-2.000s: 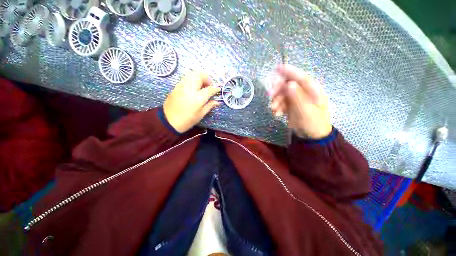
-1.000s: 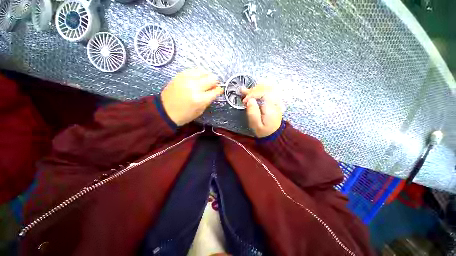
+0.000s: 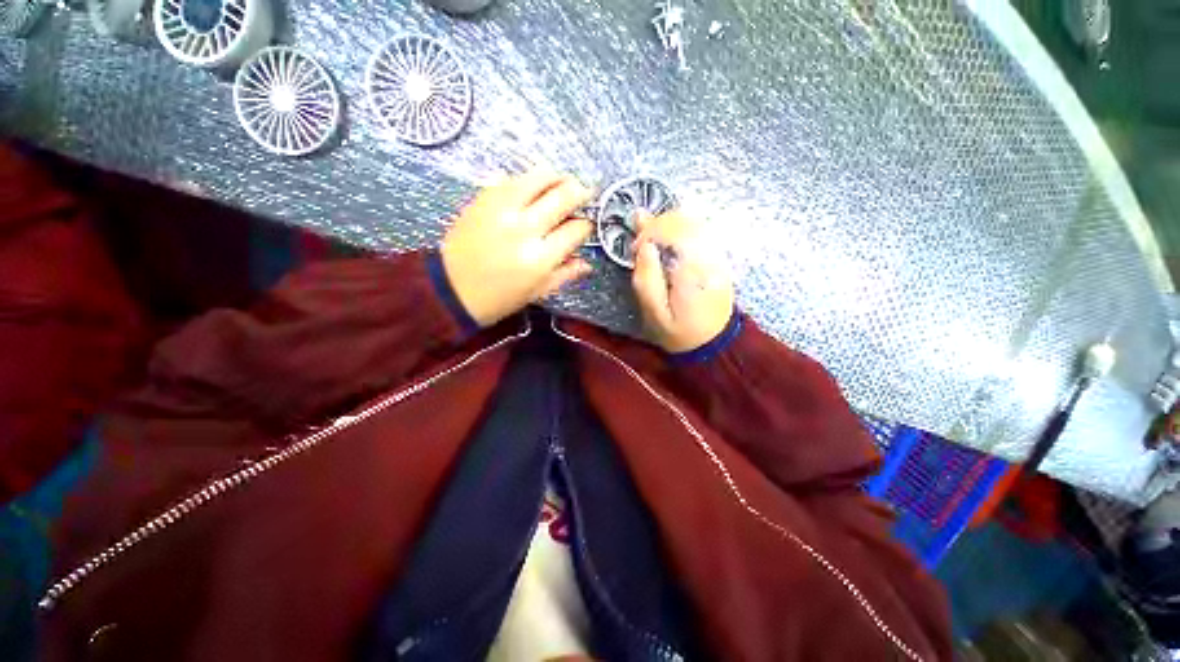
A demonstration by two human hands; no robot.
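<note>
A pale grey fan head (image 3: pixel 619 207), a round ring with curved blades inside, lies at the bench's near edge. My left hand (image 3: pixel 520 246) grips it at its left side, where the neck is mostly hidden by my fingers. My right hand (image 3: pixel 686 274) is over its right part, thumb and fingertips together at the blades near the centre. Whether a small part or tool is between the right fingertips cannot be seen.
Two spoked grilles (image 3: pixel 418 89) lie on the silvery bench sheet (image 3: pixel 828 155), up and left. A fan unit with a dark centre (image 3: pixel 205 23) stands beyond them. Small pale parts (image 3: pixel 669 26) lie at the top. A black tool or cable (image 3: pixel 1064 411) is at the right edge, a blue basket (image 3: pixel 934 489) below.
My right hand came in from the right and now touches the fan head's blades. My left hand keeps its hold. The view has shifted, so the grilles sit higher in the picture.
</note>
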